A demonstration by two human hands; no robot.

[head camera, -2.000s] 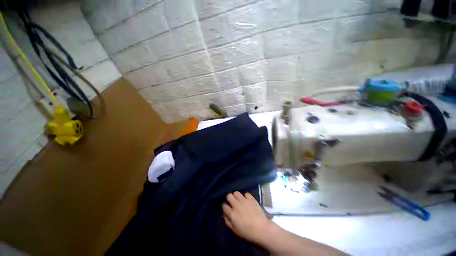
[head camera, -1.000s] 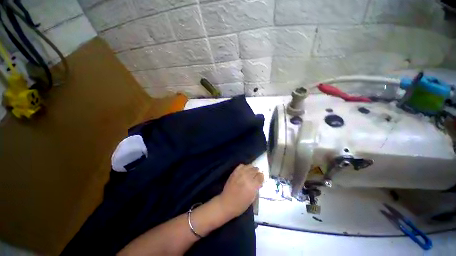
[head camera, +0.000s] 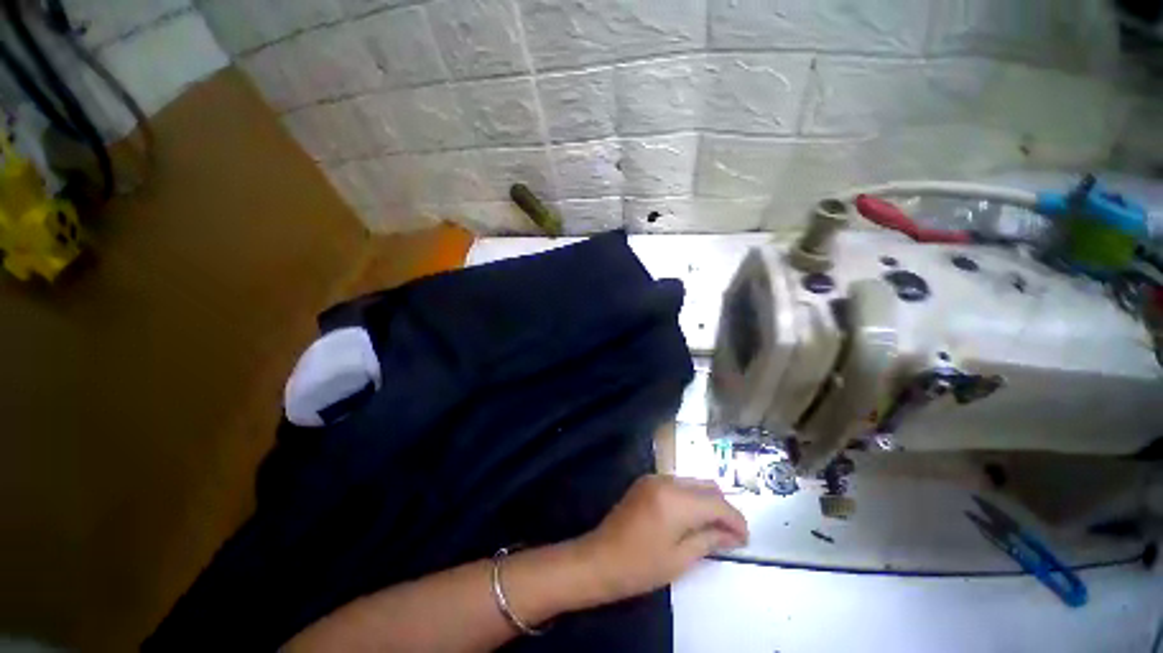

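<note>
A dark navy garment piece [head camera: 510, 370] lies in a heap left of the machine, with a rounded white patch [head camera: 334, 375] on its left part. My left hand [head camera: 670, 533], with a bracelet at the wrist, reaches over the garment from the lower left. Its fingers are curled at the garment's right edge, over the machine bed just in front of the needle area; whether they pinch anything cannot be seen. The cream-white sewing machine head [head camera: 1008, 370] stands at the right, with the lit presser foot area [head camera: 765, 469] below it. My right hand is not in view.
Blue-handled snips [head camera: 1031, 551] lie on the machine bed at the right. A red-handled item [head camera: 912, 220] and a blue-green piece [head camera: 1099, 227] are on the machine top. A brown cardboard panel [head camera: 166, 344] and a yellow plug [head camera: 38, 230] are at the left, a white brick-patterned wall [head camera: 714, 102] behind.
The right hand seen on the garment two seconds ago is gone. My left hand has come in from the lower left and since moved right and nearer the table's front. The camera view has shifted.
</note>
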